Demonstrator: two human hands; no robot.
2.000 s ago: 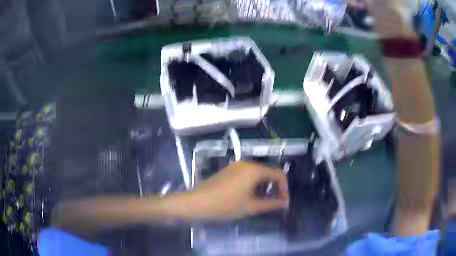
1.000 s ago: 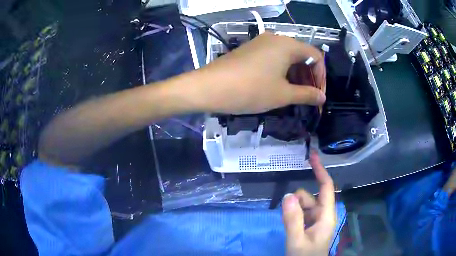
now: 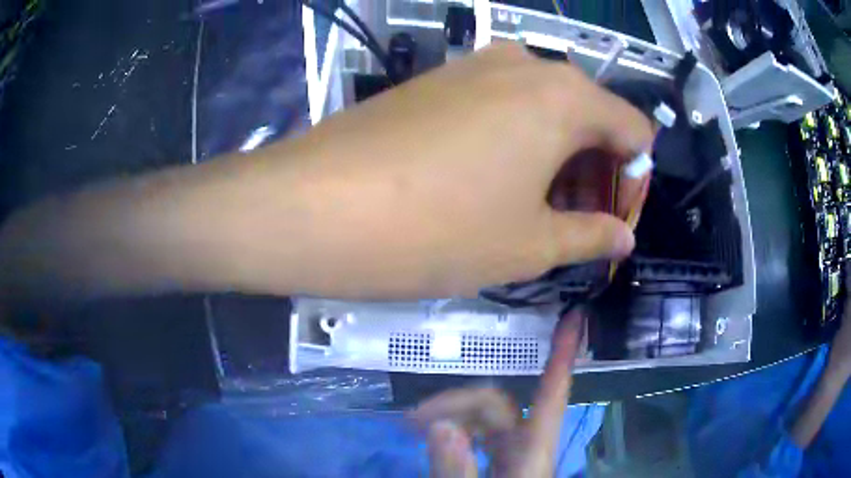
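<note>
A white projector housing (image 3: 448, 344) lies open in front of me, with a black optical engine inside and a round lens (image 3: 664, 322) at its near right corner. My left hand (image 3: 467, 177) reaches across the housing from the left. Its thumb and fingers hold thin red and orange lead wires (image 3: 618, 201) with small white plugs. My right hand (image 3: 523, 420) is at the near edge, blurred, with one finger extended to the wires' lower end inside the case. My left hand hides much of the housing's middle.
Another white housing (image 3: 770, 89) stands at the upper right. A tray of yellow-topped boards (image 3: 826, 201) lies at the right edge. A clear plastic film (image 3: 247, 131) lies left of the housing. Another person's arm in a blue sleeve (image 3: 802, 420) shows at the lower right.
Since one second ago the view is closer to the housing, which appears larger. Both hands remain at the wires. Earlier, my left hand was over another part of the view and two more housings showed.
</note>
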